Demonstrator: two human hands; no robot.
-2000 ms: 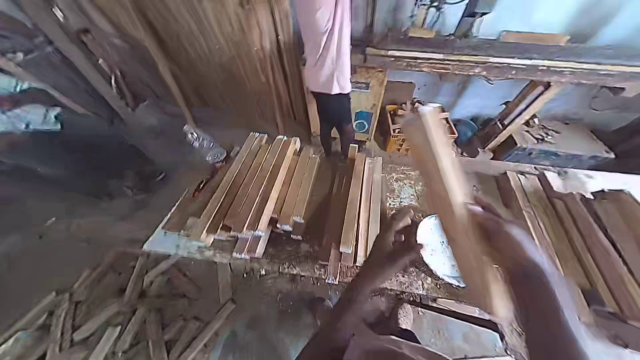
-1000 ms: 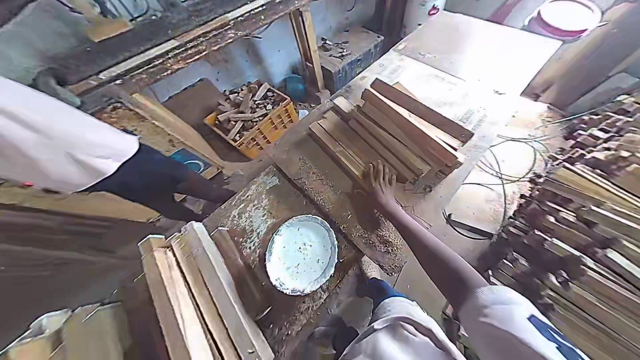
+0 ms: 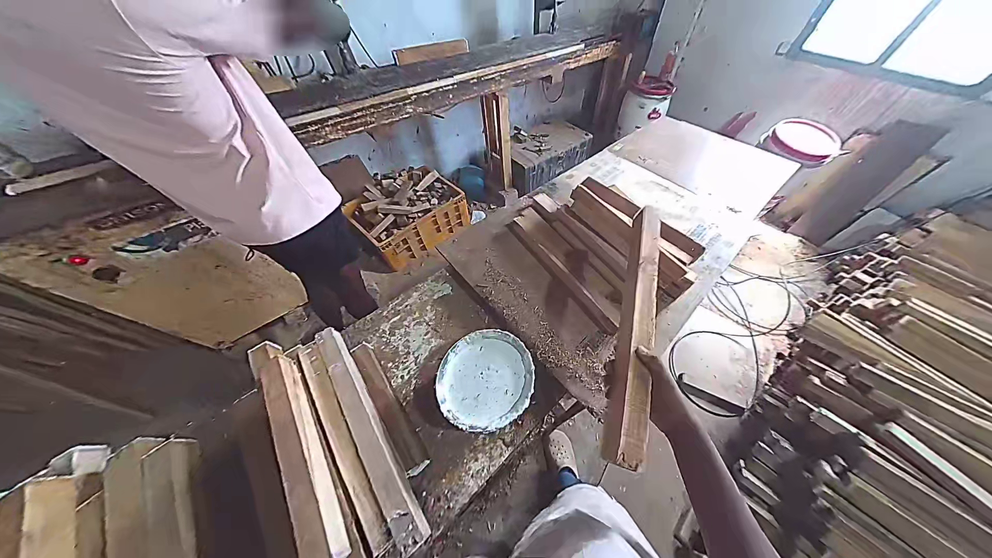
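Observation:
My right hand (image 3: 655, 380) is shut around the lower half of a squared wooden piece (image 3: 639, 310), lifted above the table edge. Behind it, a pile of similar wooden pieces (image 3: 558, 263) lies on a board strewn with shavings. A round dish of white material (image 3: 486, 380) sits on the worn table to the left of the held piece. Farther left, several wooden pieces (image 3: 341, 442) lie side by side, some with white on their ends. My left hand is not in view.
Across the table stands a person in a pink shirt (image 3: 232, 155). An orange crate of wood offcuts (image 3: 426, 225) is on the floor beyond. Stacked wooden strips (image 3: 914, 372) fill the right side, beside loops of cable (image 3: 744, 333). More wooden pieces (image 3: 108, 496) are at lower left.
My right hand, one second ago at the pile on the board with fingers spread, now holds a wooden piece up, nearer to me. The person in pink shows more fully at the left.

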